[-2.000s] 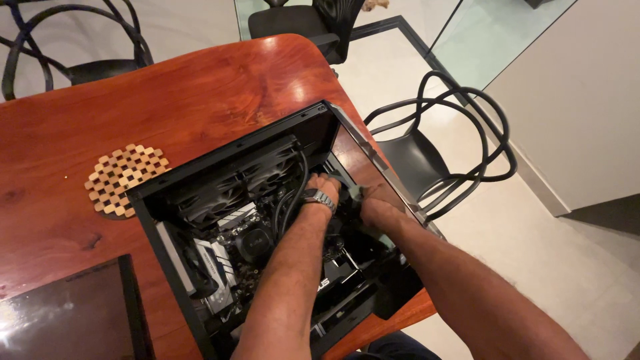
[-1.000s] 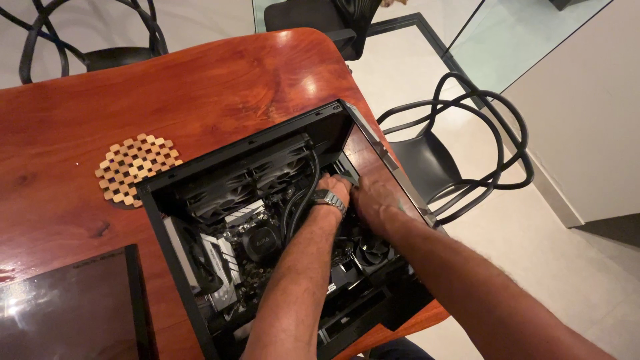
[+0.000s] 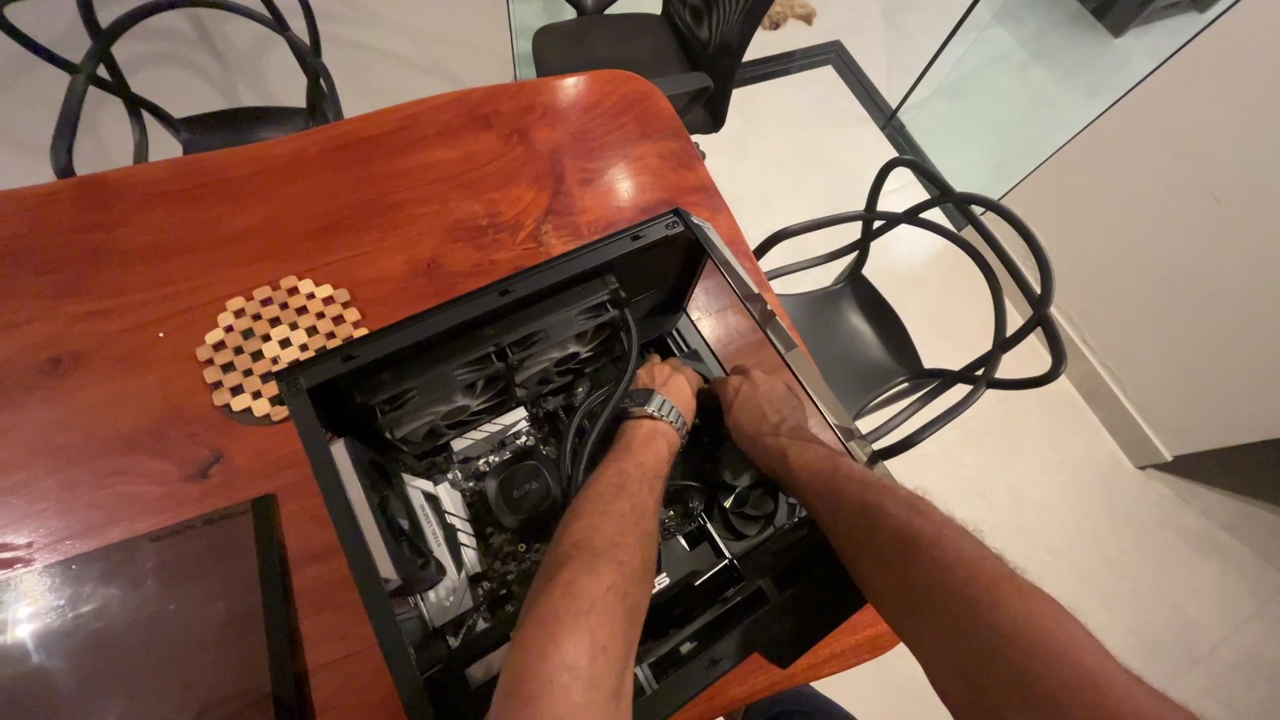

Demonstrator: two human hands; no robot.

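Observation:
An open black computer case (image 3: 500, 292) lies on its side on the wooden table. Both hands reach inside it near the front end. My left hand (image 3: 668, 385), with a metal-band watch (image 3: 655, 408) at the wrist, has its fingers at a dark part, perhaps a fan, whose shape is mostly hidden. Close beside it, my right hand (image 3: 755, 405) has curled fingers at the same dark part; its grip is not clear. Left of my hands are the cooler's black tubes (image 3: 602, 425), the round-cornered pump block (image 3: 524, 487) and a radiator with fans (image 3: 470, 395). A fan (image 3: 748, 508) sits below my right hand.
A checkered wooden trivet (image 3: 290, 345) lies on the red-brown table (image 3: 450, 160) left of the case. A dark glass panel (image 3: 140, 610) rests at the lower left. Black chairs (image 3: 850, 320) stand around the table, one close to its right edge.
Both hands stay inside the case at about the same spot, with only small shifts of the fingers. My right hand's fingers have come out from behind the dark part's edge a little.

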